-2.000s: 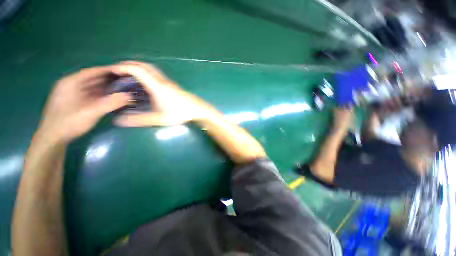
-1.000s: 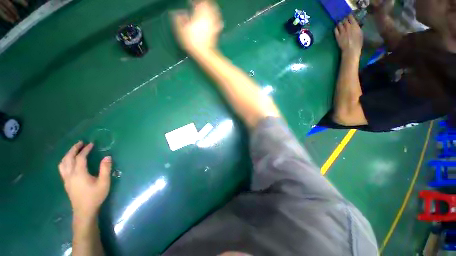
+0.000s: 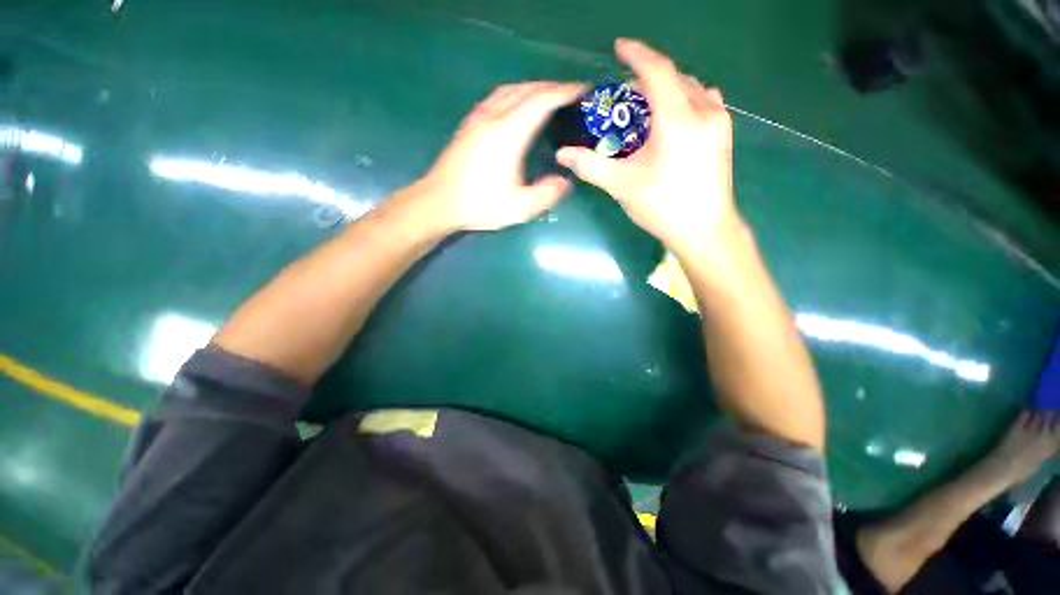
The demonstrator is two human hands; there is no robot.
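Observation:
My right hand (image 3: 680,157) holds a round blue circuit board (image 3: 616,117) by its edge, with the thumb below and the fingers above. The board's face shows white marks and small parts. My left hand (image 3: 494,163) is curled around a dark housing (image 3: 563,137) just left of the board. The housing is mostly in shadow, and whether it touches the board is hard to tell. Both are held above the glossy green bench (image 3: 465,325).
A cream-yellow paper piece (image 3: 674,282) lies by my right forearm. A faint small ring (image 3: 327,216) lies left of my left forearm. A neighbour's arm (image 3: 953,500) and a blue bin edge (image 3: 1050,381) are at the right. Dark blurred objects (image 3: 878,58) stand at the upper right.
The view has turned. One second ago my hands were apart, the left open and the right reaching out, blurred. Now they are close together with the board and housing between them.

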